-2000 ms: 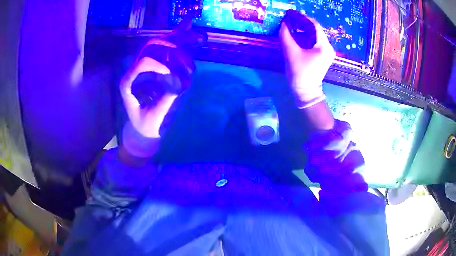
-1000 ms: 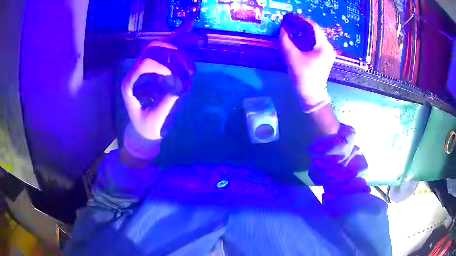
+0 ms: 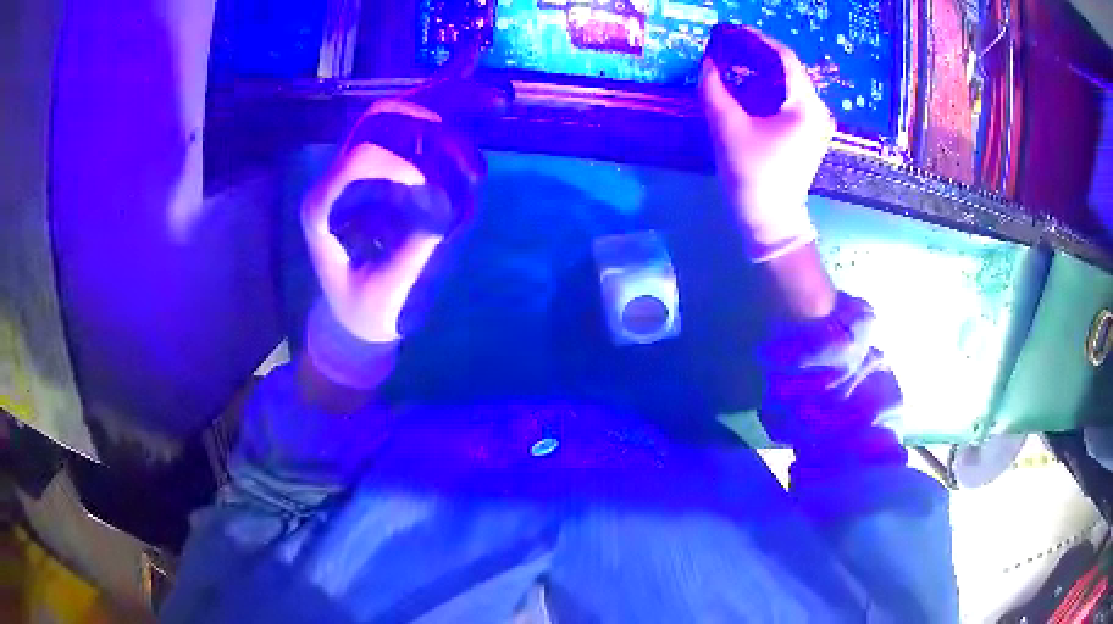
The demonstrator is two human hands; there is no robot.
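A circuit board (image 3: 684, 37) glows blue at the top centre, cut off by the picture's edge, in a dark frame (image 3: 610, 110). My left hand (image 3: 378, 232), gloved with a white back and dark fingers, is curled at the frame's near edge, left of centre; a dark rounded shape fills its palm, glove or object, I cannot tell. My right hand (image 3: 771, 146), in a like glove, is over the board's near part with fingers curled; a dark shape shows at its fingertips, and I cannot tell if it is a tool or the glove.
A small whitish container (image 3: 640, 293) with a round opening stands on the green surface (image 3: 537, 329) between my forearms. The green ledge is brightly lit at right, with a metal ring (image 3: 1101, 338) at its far right. Reddish-violet rails run at the upper right. A pale panel stands at left.
My right hand has moved slightly to the right over the board. My left hand has shifted very little. The board and container show almost no change.
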